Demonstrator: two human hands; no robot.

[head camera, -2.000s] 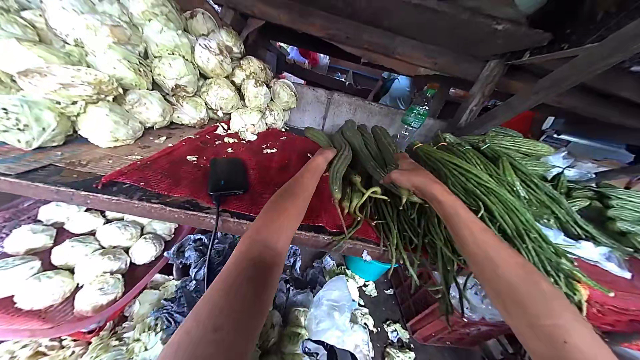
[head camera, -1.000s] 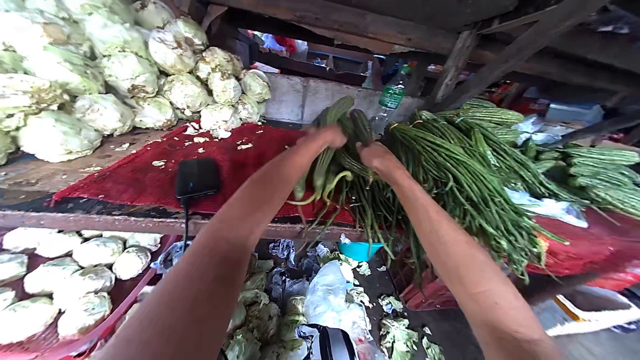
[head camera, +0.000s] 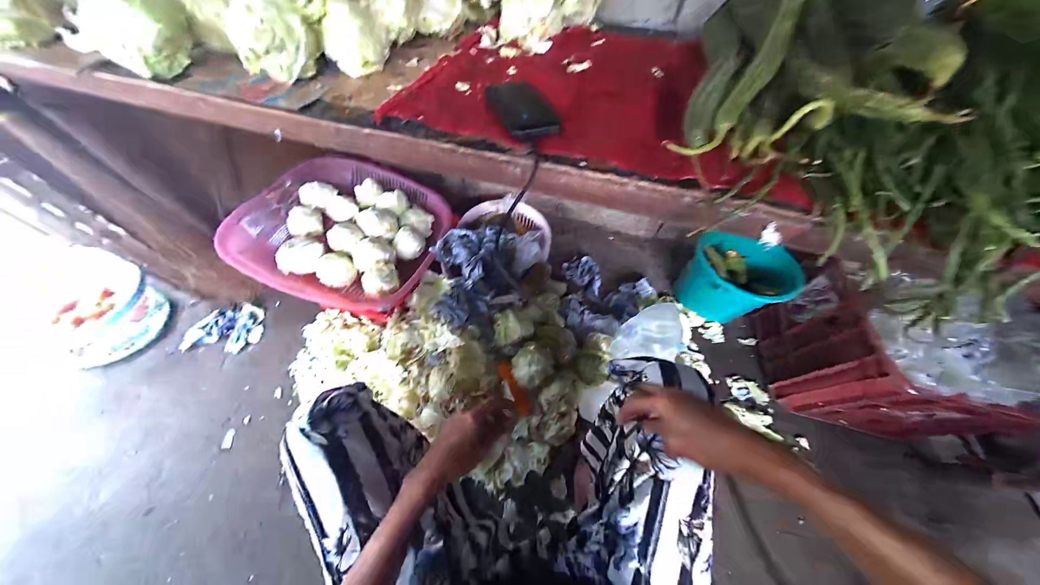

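My left hand [head camera: 479,429] is low over the heap of cabbages and trimmed leaves [head camera: 439,366], between my knees. An orange object [head camera: 514,388] is right at its fingers; blur hides its kind and whether the hand grips it. Over my right knee, at the striped trousers [head camera: 650,479], is my right hand [head camera: 662,414], its fingers bent; whether it pinches the cloth is unclear. A clear plastic bag [head camera: 650,333] lies just beyond that knee. On the table, upper right, are dark green gourds [head camera: 756,73], apart from both hands.
A pink plastic basket [head camera: 244,236] of peeled cabbages stands beyond the heap. Right of it are a teal bucket [head camera: 715,284] and a red crate [head camera: 845,374]. The wooden table edge [head camera: 390,150] crosses ahead, bearing a red cloth [head camera: 617,89] and a black device [head camera: 524,110] with a cable.
Both hands have left the gourds on the table and come down to my lap and the cabbage heap. The view has swung downward. An orange object now shows at my left hand.
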